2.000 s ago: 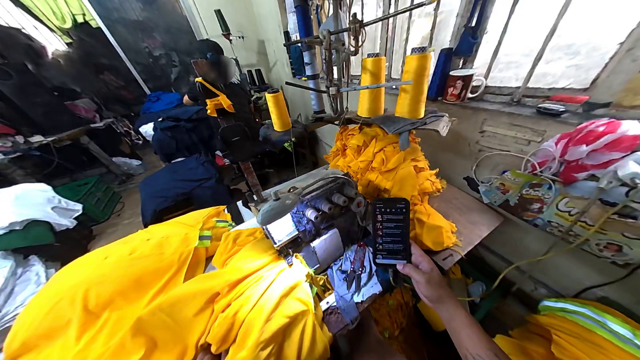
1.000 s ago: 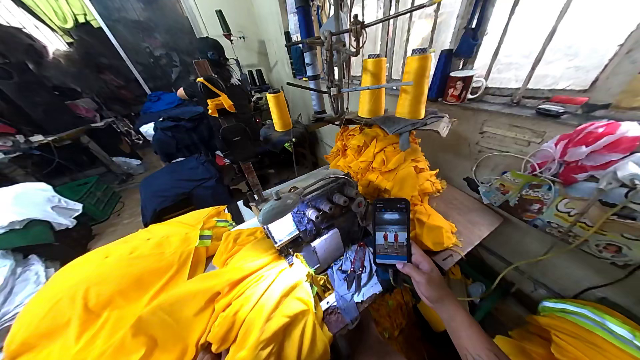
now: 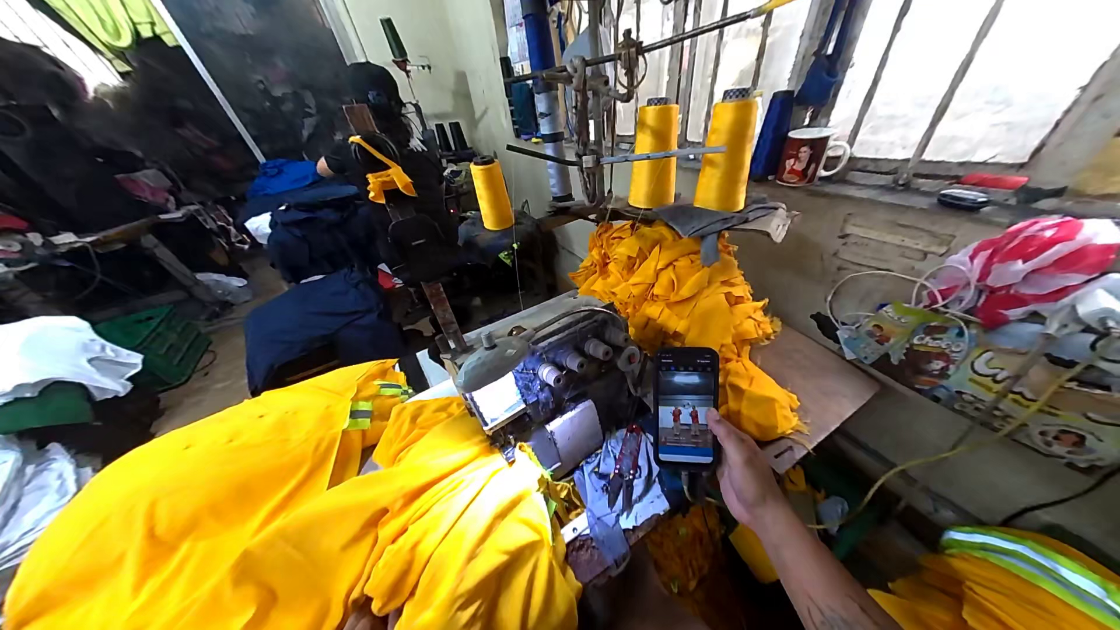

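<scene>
My right hand [image 3: 744,468] holds a smartphone [image 3: 687,411] upright by its right edge, with a picture lit on its screen. A cable runs from the phone's lower end. Left of the phone stands an overlock sewing machine [image 3: 560,367]. Thread snips [image 3: 625,468] lie on a grey-blue cloth [image 3: 604,516] between machine and phone. Yellow fabric with reflective strips [image 3: 262,490] spreads over the table's left side up to the machine. Only a little of my left hand [image 3: 369,618] shows at the bottom edge, under the yellow fabric; its fingers are hidden.
Yellow fabric scraps [image 3: 682,289] are heaped behind the machine, below yellow thread cones [image 3: 654,153]. A mug [image 3: 809,157] stands on the window ledge. A person in dark clothes [image 3: 411,192] sits further back. Yellow cloth with a reflective band [image 3: 1024,569] lies lower right, near loose cables.
The phone's screen has switched from a dark list to a picture. My right hand keeps the phone in nearly the same place.
</scene>
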